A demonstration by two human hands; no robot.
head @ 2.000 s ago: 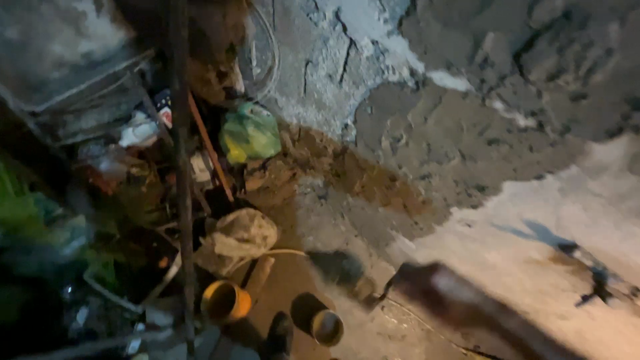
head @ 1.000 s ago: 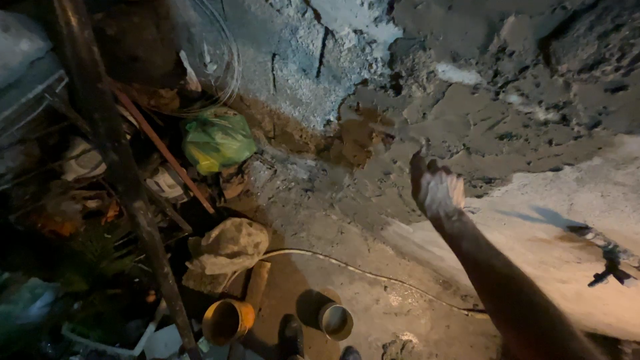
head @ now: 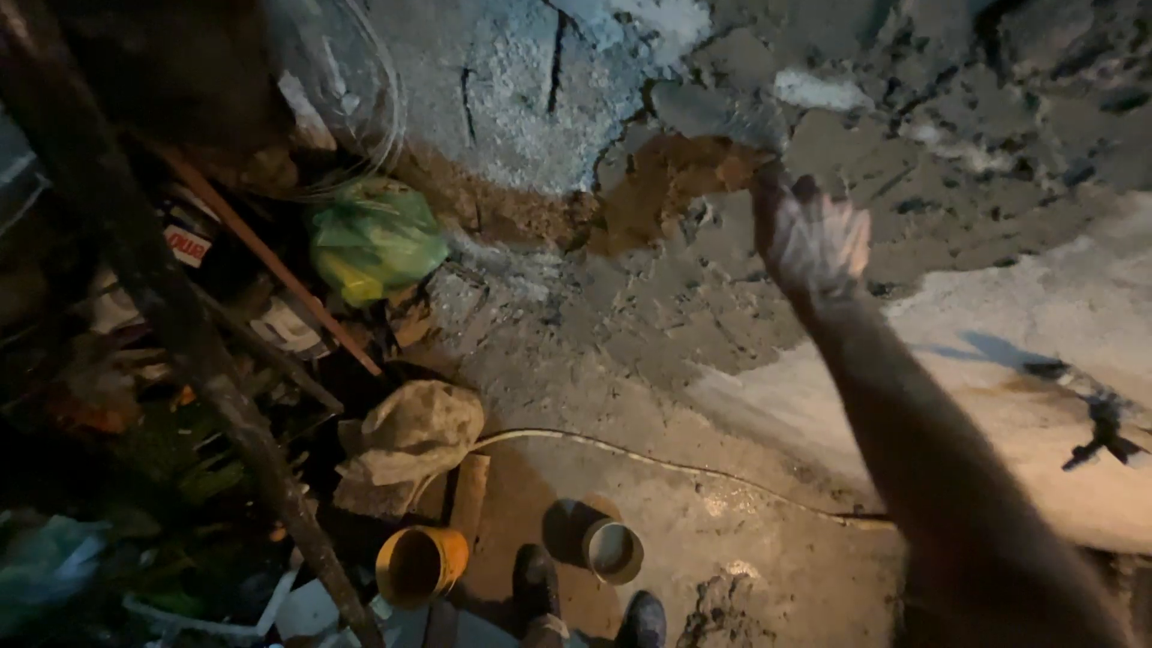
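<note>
My right hand (head: 814, 238) reaches up from the lower right to the wall, over the edge of the wet grey mortar (head: 864, 189). It is blurred, and its fingertips are near a patch of bare brown wall (head: 666, 189). Whether it holds a tool cannot be made out. Below and left, a rough grey-white surface (head: 531, 99) borders the brown patch. My left hand is out of the frame. By my feet stand an orange bucket (head: 420, 565) and a smaller pale bucket (head: 614, 551).
A dark pole (head: 207, 360) slants down the left side, in front of heaped rubbish. A green plastic bag (head: 378, 238), a cloth-like sack (head: 418, 423) and a reddish rod (head: 270, 261) lie there. A pale hose or cable (head: 630, 454) crosses the floor. A dark fixture (head: 1102, 414) juts at right.
My right arm, low and blurred two seconds ago, has risen to the mortared wall. Over the last second the hand has moved nearer the brown patch. The view has shifted.
</note>
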